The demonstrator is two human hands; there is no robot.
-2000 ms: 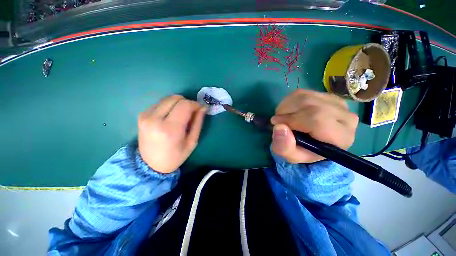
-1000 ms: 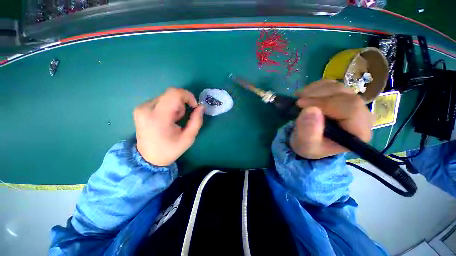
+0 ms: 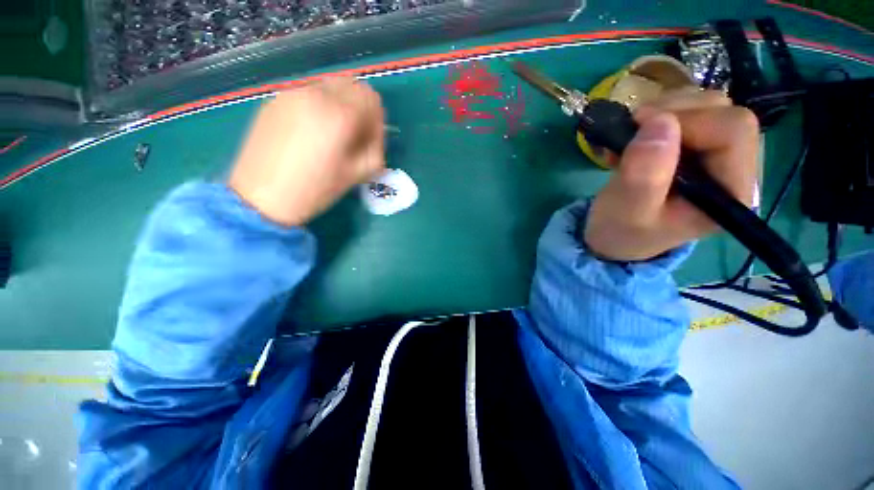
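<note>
A small dark component point(image 3: 382, 191) lies on the round white work pad point(image 3: 403, 199) on the green mat. My left hand point(image 3: 316, 144) is blurred, just up and left of the pad, with its fingers close together. A thin pale line shows by its fingertips; whether the fingers hold anything cannot be told. My right hand point(image 3: 671, 167) grips the black handle of the soldering iron point(image 3: 606, 122). The iron's tip points up and left, off the mat, away from the pad and near the pile of short red wires point(image 3: 472, 94).
The component tray point(image 3: 240, 38) lies beyond the red edge line. A yellow roll point(image 3: 596, 151) is partly behind my right hand, with the black iron stand point(image 3: 762, 62) and a black box point(image 3: 839, 144) further right. One loose component point(image 3: 142, 155) lies at left.
My left hand has moved up and away from beside the pad, towards the tray. My right hand has lifted the iron from the pad and moved it up and right. The view has shifted.
</note>
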